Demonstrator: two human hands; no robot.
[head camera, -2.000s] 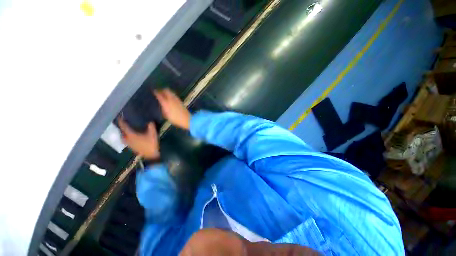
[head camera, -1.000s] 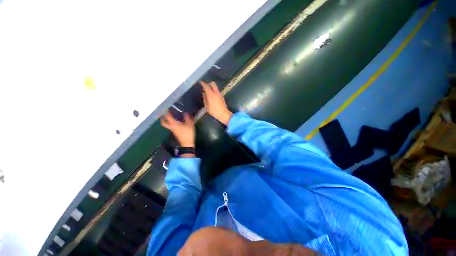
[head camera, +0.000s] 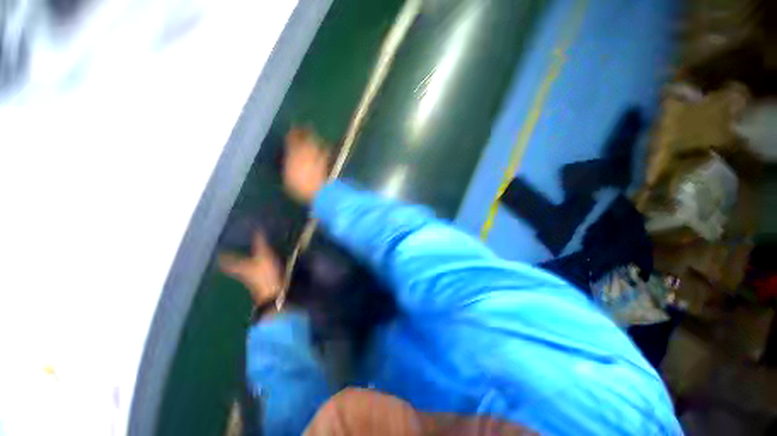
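Observation:
The picture is badly blurred. A dark, tray-like piece (head camera: 262, 200) lies on the green surface (head camera: 200, 345) beside the white shelf. My left hand (head camera: 256, 271), with a dark band at the wrist, is at its lower end with thumb and fingers spread. My right hand (head camera: 305, 162) is at its upper end, fingers blurred together. Whether either hand touches or grips the piece is unclear.
The wide white shelf (head camera: 111, 196) overhangs on the left. A pale worn strip (head camera: 365, 106) runs beside a shiny green surface (head camera: 426, 94). Black pieces (head camera: 545, 209) lie on the blue floor; cartons and crumpled plastic (head camera: 703, 196) are at right.
The view has swung, and the strip and shelf edge stand steeper. My hands are further apart, one above the other. The white pieces along the line at lower left no longer show.

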